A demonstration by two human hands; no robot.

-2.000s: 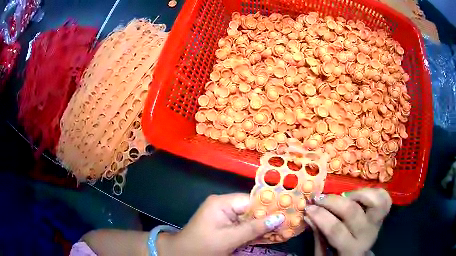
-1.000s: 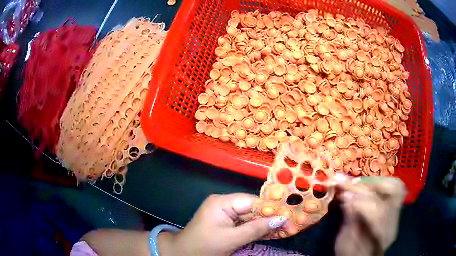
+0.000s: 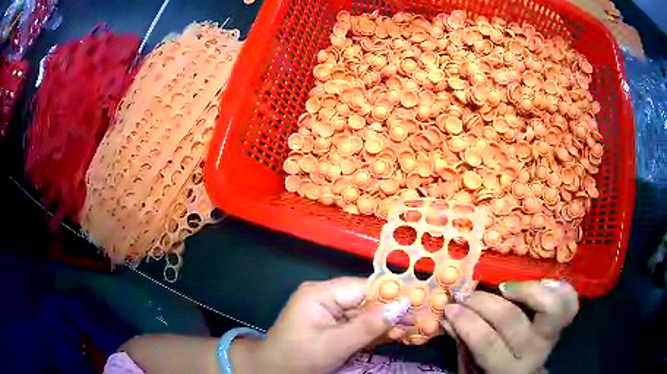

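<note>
My left hand [image 3: 329,321] holds a moulded orange sheet [image 3: 417,292] by its lower left part, over the near rim of the basket. The upper part of the sheet is a web of empty round holes; several domed parts remain in the lower part. My right hand [image 3: 505,321] is at the sheet's lower right edge, with thumb and fingertips closed on it. No tool can be made out in the right hand. The red plastic basket [image 3: 292,223] holds many loose round orange parts [image 3: 439,109].
An orange pile of holed webs [image 3: 161,139] lies left of the basket, with a deep red stringy pile [image 3: 77,109] beyond it. Clear plastic lies at the far left [image 3: 25,22] and right of the basket [image 3: 651,117]. Flat orange pieces [image 3: 611,25] show behind the basket.
My right hand moved up and right in a blur, then came back to the sheet's edge. More holes in the sheet are empty. The sheet tilted right, then back upright.
</note>
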